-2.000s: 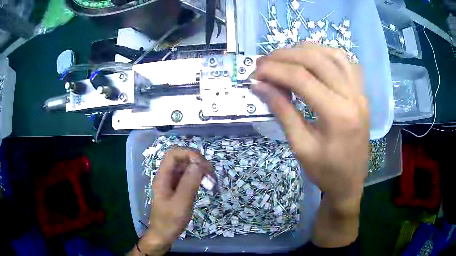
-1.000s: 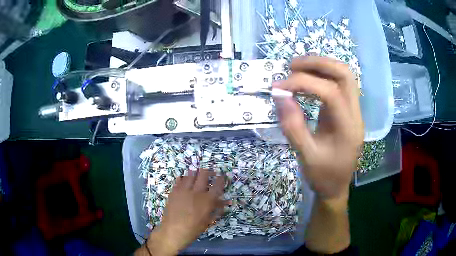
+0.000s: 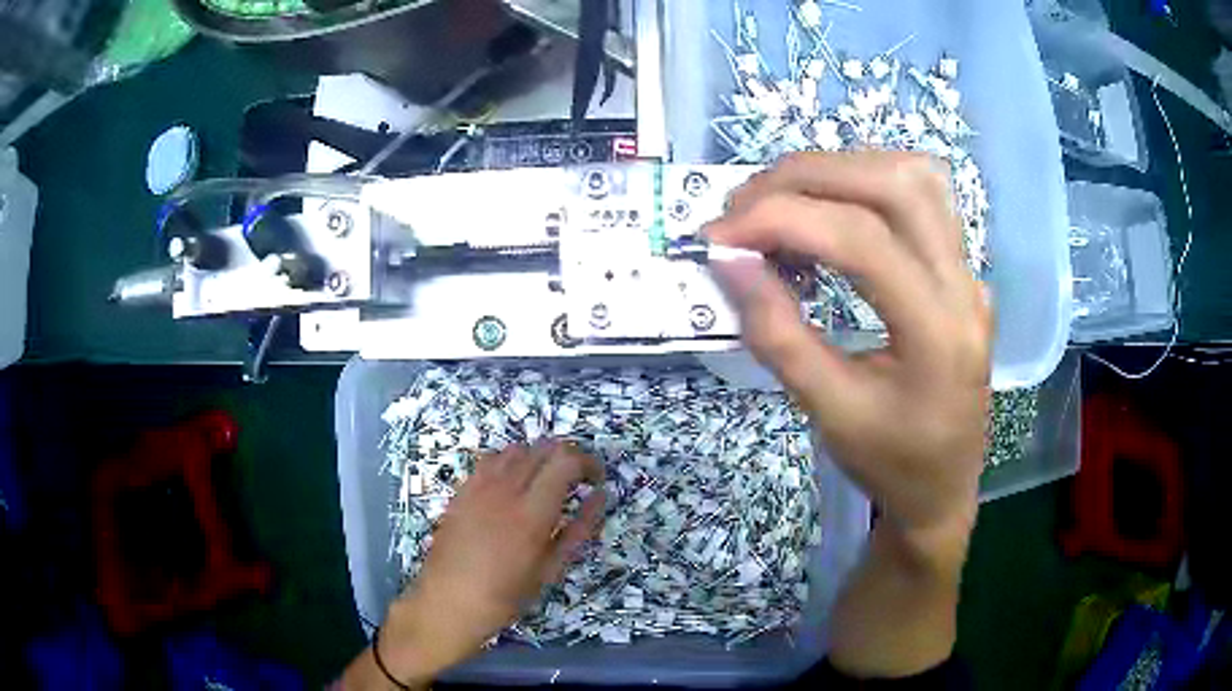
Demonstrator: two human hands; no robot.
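Observation:
My right hand [image 3: 878,297] pinches a small white-headed part [image 3: 734,253] between thumb and forefinger. Its thin legs point left toward the nest [image 3: 658,247], beside a green strip on the press fixture [image 3: 459,304]. Whether the leg tips are inside the nest I cannot tell. My left hand [image 3: 507,533] lies palm down on the pile of white-headed parts [image 3: 676,527] in the lower tub [image 3: 354,540]. Its fingertips are among the parts, and whether they grip one is hidden.
The upper tub [image 3: 1034,297] with a looser pile stands right of the fixture. A feed track [image 3: 651,81] comes down from the top. A pneumatic cylinder [image 3: 257,263] is at the fixture's left. Clear boxes [image 3: 1119,257] stand far right. Red stools [image 3: 169,527] show below.
My left hand was raised with a white part, then went down into the lower tub. My right hand moved right from the nest, then back left toward it with a white-headed part.

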